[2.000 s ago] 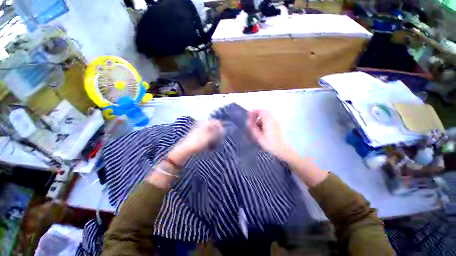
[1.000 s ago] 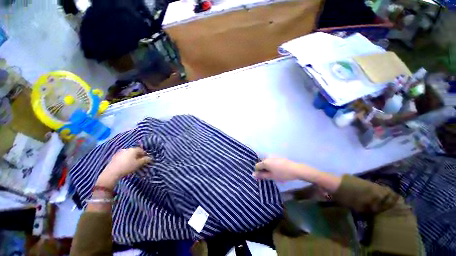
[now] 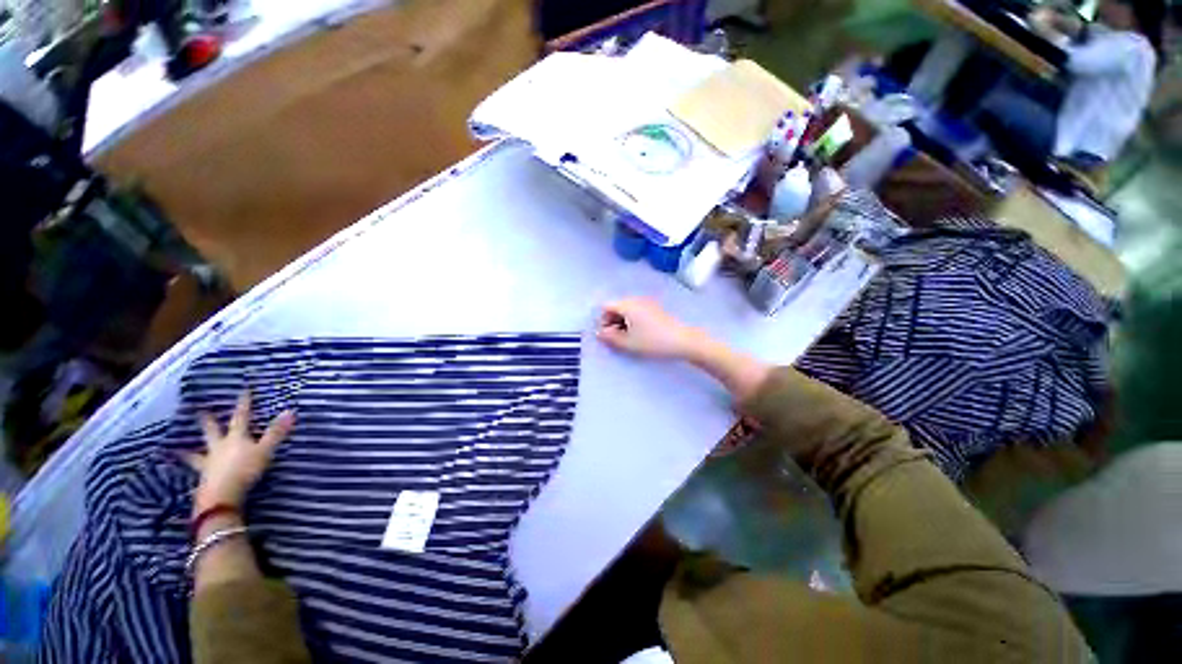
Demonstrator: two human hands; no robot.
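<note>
A striped shirt [image 3: 389, 415], dark navy with thin white stripes, lies spread over the left and near part of the white table. A white paper ticket [image 3: 411, 520] lies on it. My left hand [image 3: 237, 448] rests on the shirt with its fingers spread. My right hand [image 3: 635, 327] is curled just off the shirt's right edge, over the white table. Its fingers are bent in, and whether something small is in the palm cannot be seen.
Papers [image 3: 622, 130] with a brown envelope lie at the table's far end. Bottles [image 3: 789, 192] and a small clear box stand beside them. A striped shirt pile [image 3: 972, 337] is at right. A brown-sided table [image 3: 337, 143] stands opposite. A person in pale clothing [image 3: 1106, 91] is at upper right.
The view has turned right, bringing the shirt pile into view. The shirt now lies flatter. My left hand has opened flat on it; my right hand has come off its edge.
</note>
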